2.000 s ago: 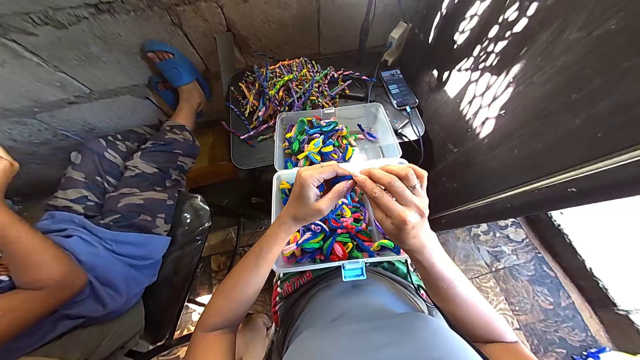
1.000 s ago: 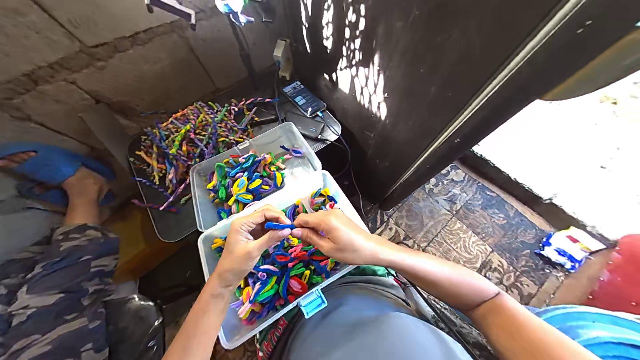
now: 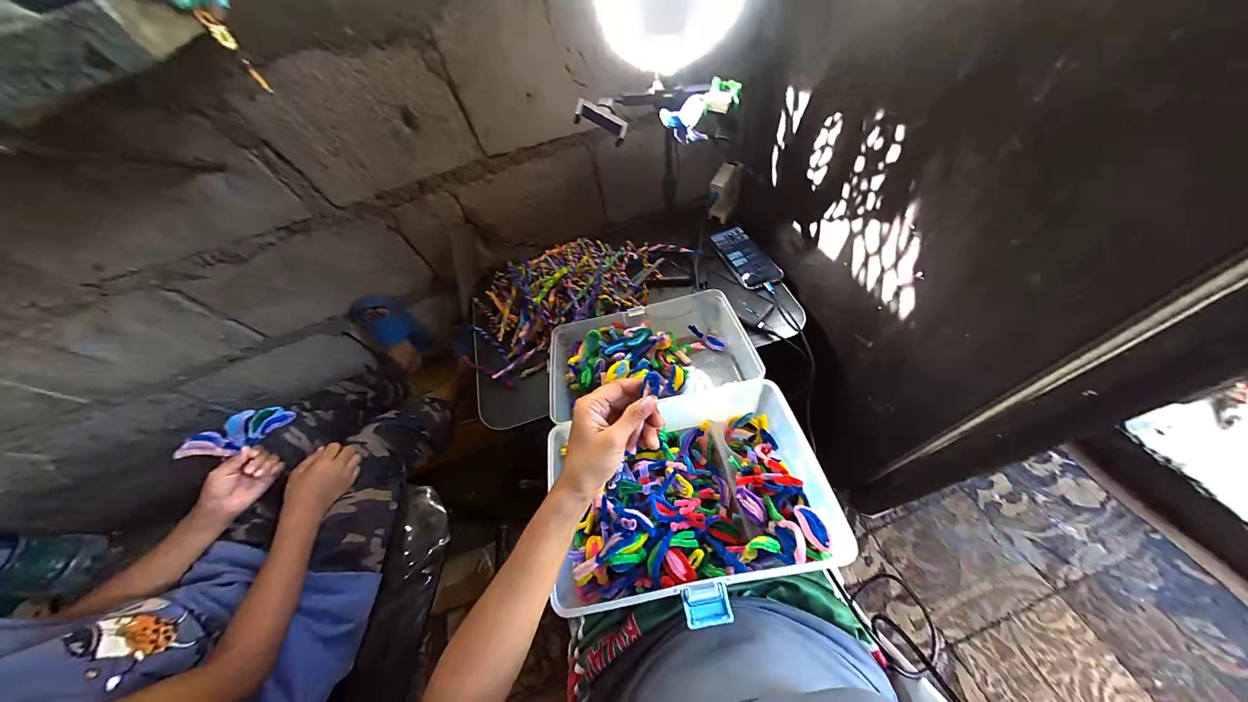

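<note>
My left hand [image 3: 612,429] is raised over the clear plastic box [image 3: 840,546], its thumb and fingers pinching a blue pipe-cleaner loop [image 3: 650,384]. Under it, the box on my lap holds many bent pipe-cleaner loops [image 3: 682,517] in several colors, with a divider among them. The open lid [image 3: 736,336] lies behind and holds more loops [image 3: 614,356], one purple-blue loop [image 3: 715,341] lying apart at the right. My right hand is not in view.
Twisted pipe cleaners [image 3: 575,283] are heaped on a dark table [image 3: 512,395], with a plugged-in phone [image 3: 747,257] at its right. A lit lamp [image 3: 670,29] stands behind. At left a seated person's hands [image 3: 322,478] rest near a pipe-cleaner piece [image 3: 239,432]. A dark panel rises at right.
Both hands were together over the box, with a blue piece between them a second ago. Now only my left hand shows, holding a blue loop; my right hand has left the view. The view has swung.
</note>
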